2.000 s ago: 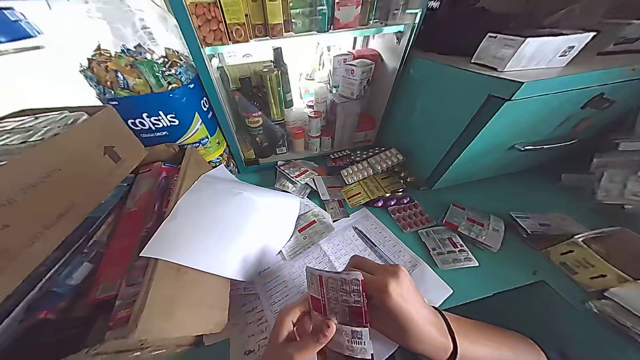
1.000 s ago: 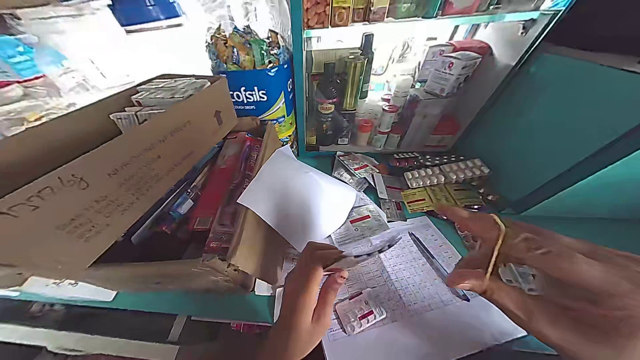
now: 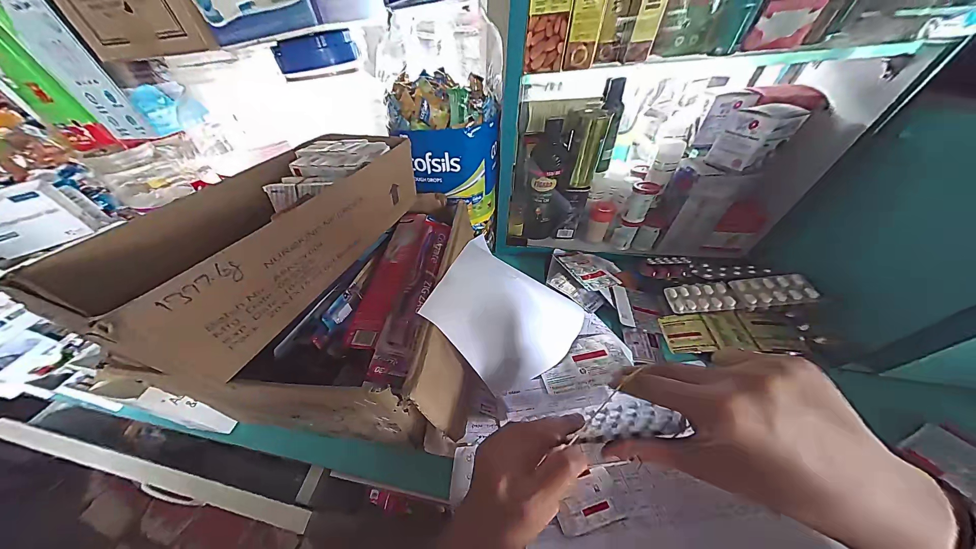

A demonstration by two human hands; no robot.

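Observation:
Low in the view, both of my hands hold a silvery blister strip of tablets between them. My left hand pinches its left end. At its right end is my right hand, with a thin rubber band stretched from its fingers across to the left hand. Beneath the hands lie written paper sheets and a blister strip with a red mark. Another foil strip lies just beyond, beside a blank white sheet. The pen is not visible.
An open cardboard box holding toothpaste cartons stands at the left. Behind it is a Cofsils jar. A teal-framed display cabinet holds bottles. White tablet blisters and yellow strips lie before it.
The rubber band was around my right hand's fingers a second ago and now stretches between both hands. The hands have come together on the strip. The view has swung left.

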